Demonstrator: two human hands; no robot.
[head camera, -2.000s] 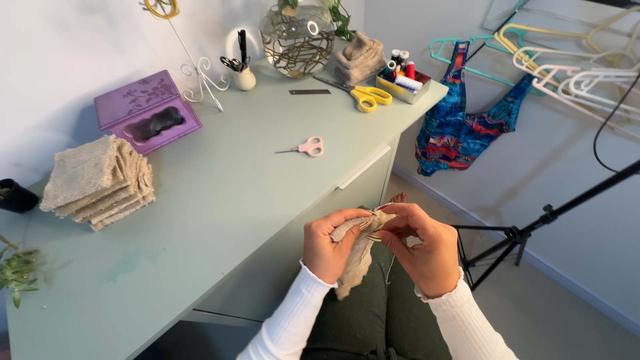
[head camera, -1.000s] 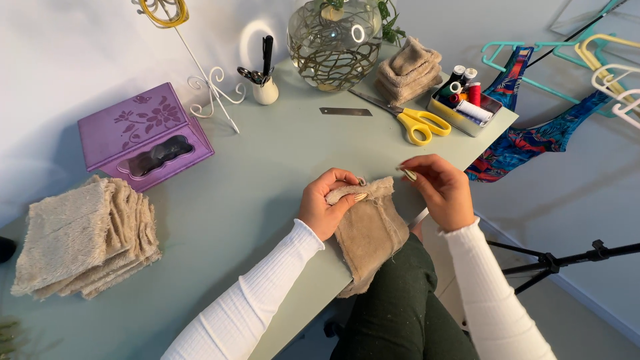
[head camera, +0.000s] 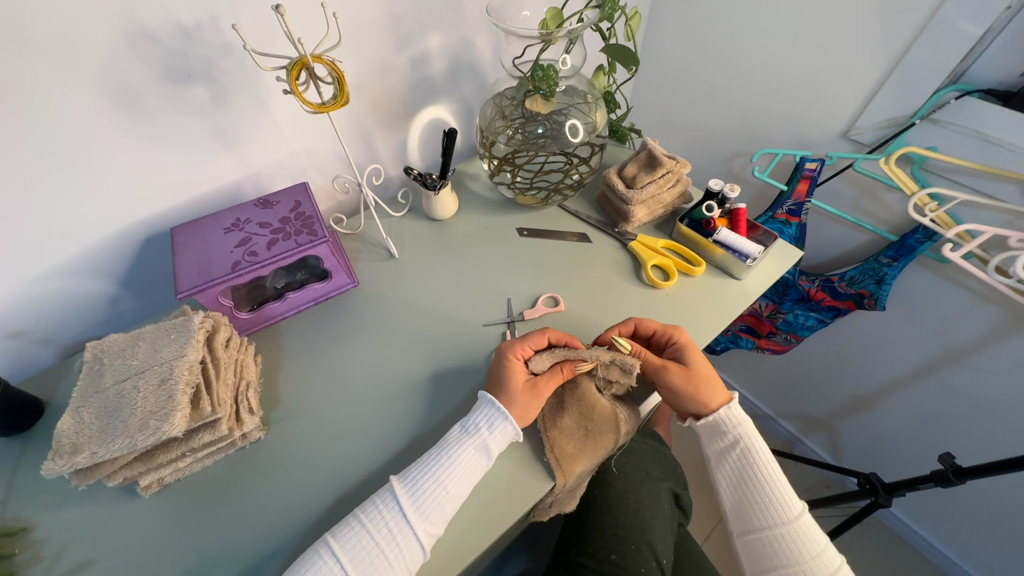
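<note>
A beige plush fabric piece (head camera: 588, 424) hangs over the table's near edge and my lap, its top edge bunched between both hands. My left hand (head camera: 532, 376) pinches the folded edge with thumb and fingers. At the other end of that fold, my right hand (head camera: 668, 368) has its fingertips closed on the fabric; whether a needle is between them cannot be seen. A loose thread trails from the piece. Just beyond my left hand lie small scissors with pink handles (head camera: 544, 306), partly open, their lower part hidden by the hand.
A stack of beige fabric squares (head camera: 136, 392) lies at left, near a purple box (head camera: 248, 240). Behind are a glass vase (head camera: 544, 136), yellow-handled scissors (head camera: 660, 260), a metal blade (head camera: 554, 234), folded fabric (head camera: 646, 188) and a tin of thread spools (head camera: 736, 260). A black tripod (head camera: 880, 488) stands right.
My right hand, apart from the fabric's edge a second ago, is back against it beside my left hand. The pink-handled scissors show again beyond the hands. The view has shifted.
</note>
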